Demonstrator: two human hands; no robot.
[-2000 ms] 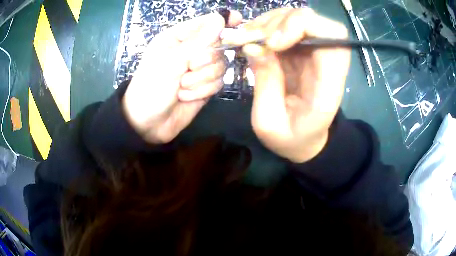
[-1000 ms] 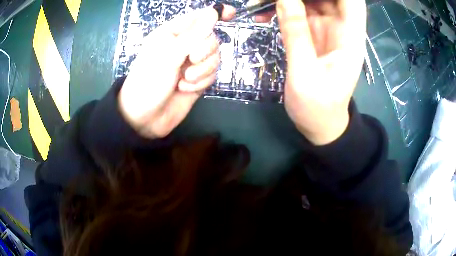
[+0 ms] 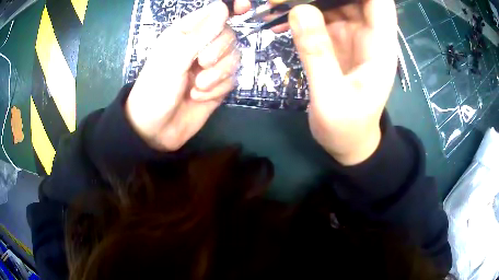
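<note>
My right hand holds dark tweezers between thumb and fingers near the top edge. Their two tips are apart and point left towards my left hand. My left hand is curled with thumb and forefinger raised at the top edge; whether a small component is between them cannot be made out. A clear tray densely covered in black and silvery pieces lies under and behind both hands, partly hidden by them.
A clear gridded tray with dark parts lies at right, a thin silvery tool beside it. Yellow and black tape, an orange scrap and a white cord are at left. A person's white sleeve shows lower right.
My right hand first moved right and up, away from my left hand, and the tweezers turned from level to slanting with tips apart. My left hand shifted slightly left.
</note>
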